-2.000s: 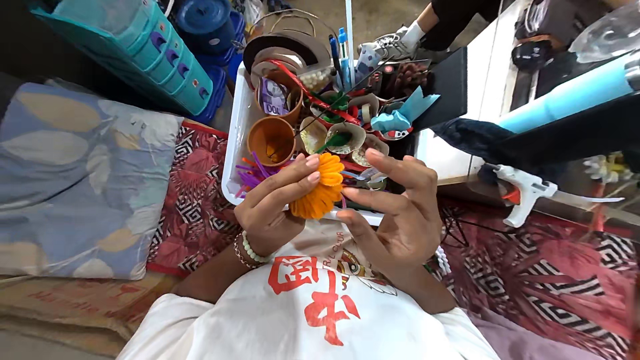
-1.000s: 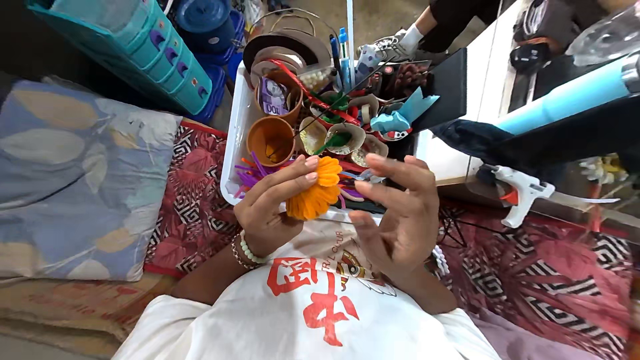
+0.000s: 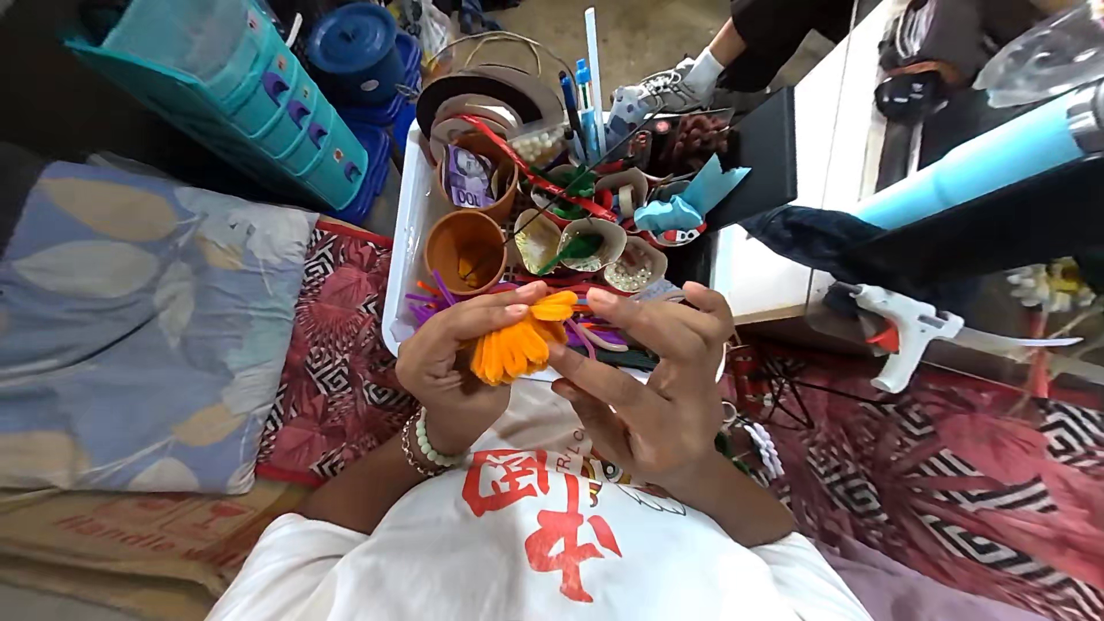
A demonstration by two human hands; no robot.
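Note:
My left hand (image 3: 466,354) grips an orange flower (image 3: 516,345) of fuzzy looped petals, which look like pipe cleaner, between its thumb and fingers. From the right, my right hand (image 3: 642,379) has its fingers spread; its index or middle fingertip rests at the flower's right edge. Just beyond both hands stands a white plastic basket (image 3: 405,241). Purple and orange pipe cleaners (image 3: 431,297) lie in its near part, partly hidden by my hands. An orange-brown cup (image 3: 466,250) and a paper cup of pearl beads (image 3: 636,265) are also in it.
Pens (image 3: 586,103), red ribbon (image 3: 535,177) and a blue cloth piece (image 3: 690,203) fill the basket. A white glue gun (image 3: 906,332) is at right, below a light blue bottle (image 3: 975,164). Teal drawers (image 3: 285,112) and a folded patterned cloth (image 3: 147,328) are at left. A person's shoe (image 3: 668,86) is beyond the basket.
The flower has turned in my left hand, so its petals now fan downward and one cluster points up right. The fingers of my right hand have moved closer to it.

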